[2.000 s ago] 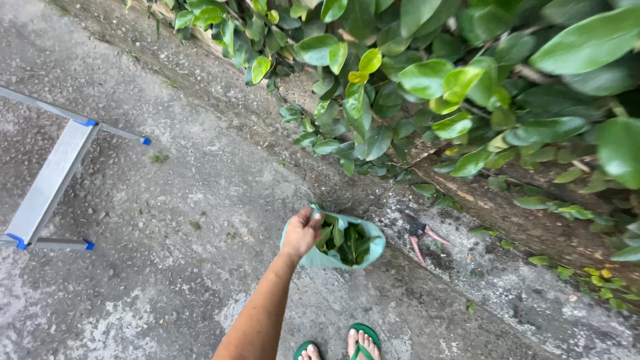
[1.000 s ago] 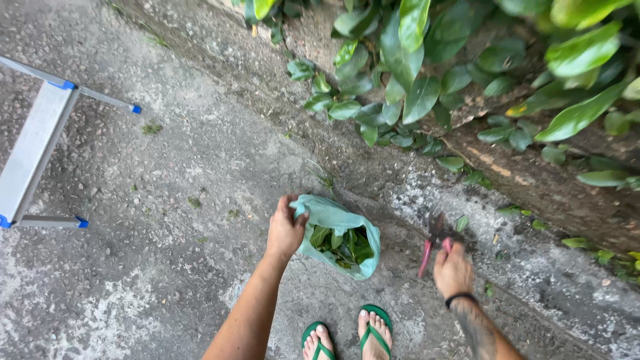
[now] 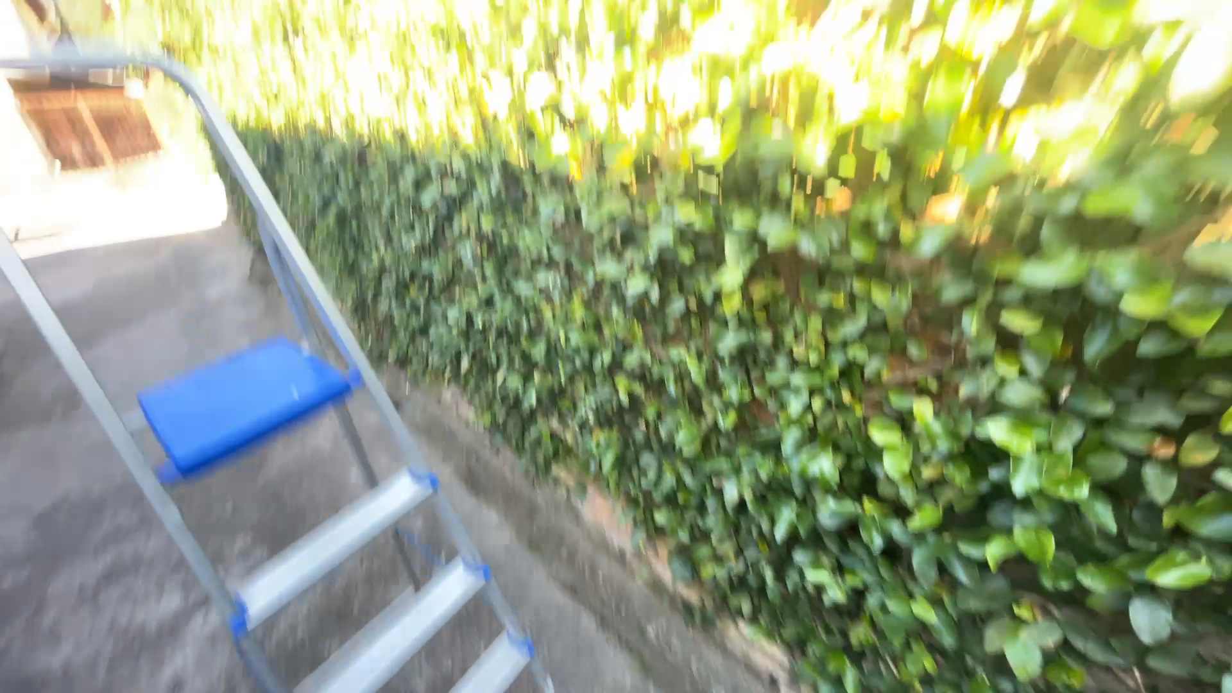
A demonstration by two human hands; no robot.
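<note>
Neither of my hands shows in the head view now, and the green bag of leaves and the pink-handled pruning tool are out of sight too. A metal stepladder with a blue plastic top platform stands at the left, its rail curving over at the upper left. Leafy climbing plants cover the wall from the centre to the right edge. The picture is blurred, most of all in the bright upper foliage.
Grey concrete ground lies under and behind the stepladder. A low ledge runs along the foot of the leafy wall. In the far upper left is a reddish-brown structure, too blurred to name.
The view has swung up from the ground to the stepladder and hedge. One second ago my left hand was on the bag and my right hand held the pink-handled tool; both have left view.
</note>
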